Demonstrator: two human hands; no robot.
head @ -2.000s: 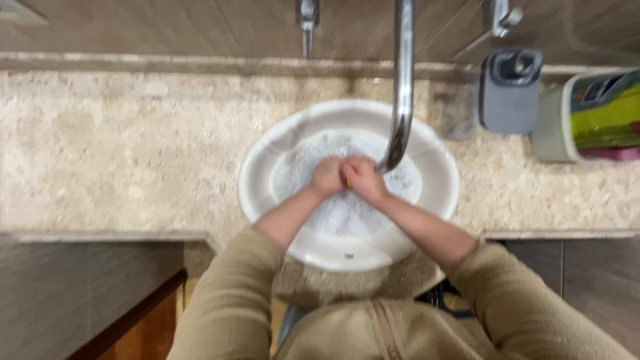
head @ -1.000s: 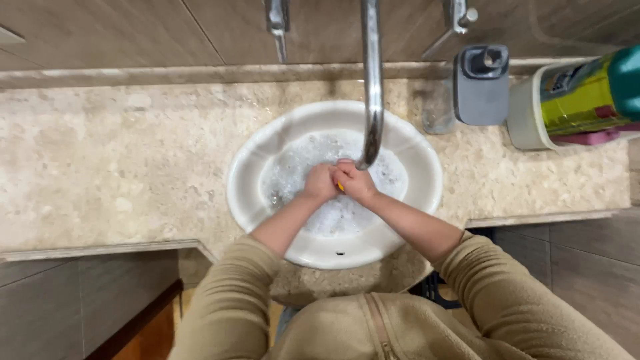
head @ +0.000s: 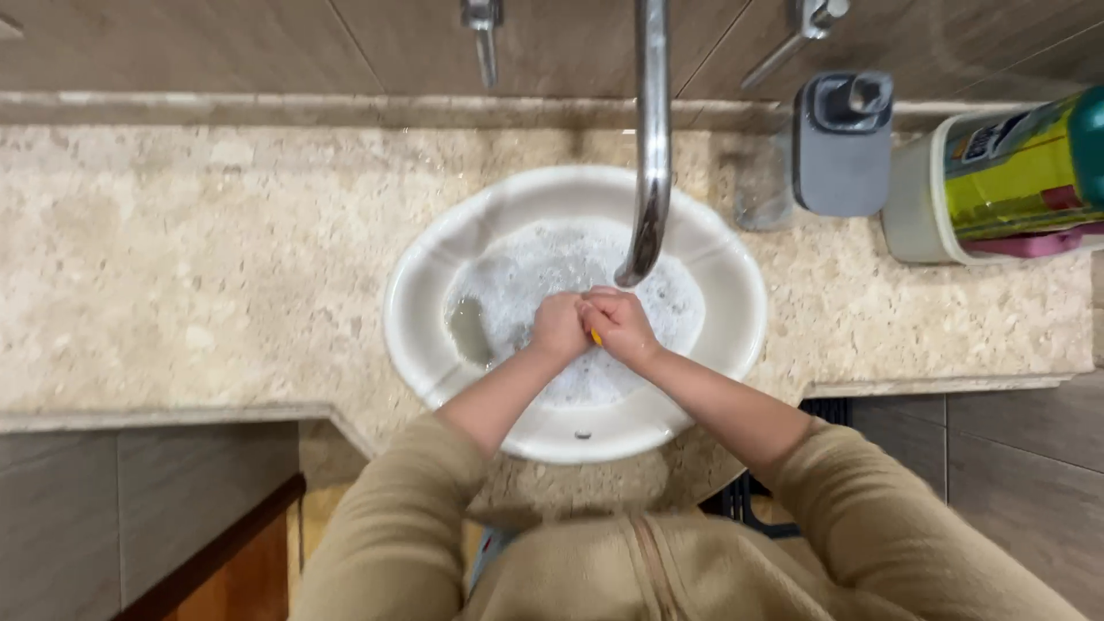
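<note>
Both hands are pressed together over the soapy water (head: pixel 543 259) in an oval white washbasin (head: pixel 582 440). My left hand (head: pixel 562 326) is closed against my right hand (head: pixel 619 324), whose fingers wrap over it. Between them a small yellow-orange object (head: pixel 596 336) peeks out; most of it is hidden, so its kind and which hand grips it cannot be told. The curved chrome spout (head: pixel 653 172) ends just above my right hand, and no stream of water shows from it. White foam covers most of the water, with a bare patch at the left.
Two chrome tap handles (head: pixel 485 43) (head: pixel 802 39) are on the tiled wall. Right of the basin, on the stone counter (head: pixel 216 259), stand a clear glass (head: pixel 763 194), a grey pump dispenser (head: pixel 843 164) and a pale plastic container (head: pixel 918 203) holding a yellow-green bottle (head: pixel 1009 177) and something pink (head: pixel 1026 246).
The hands stay together over the basin around the yellow-orange object. A foam-free patch now shows at the left of the water, where foam lay a second ago.
</note>
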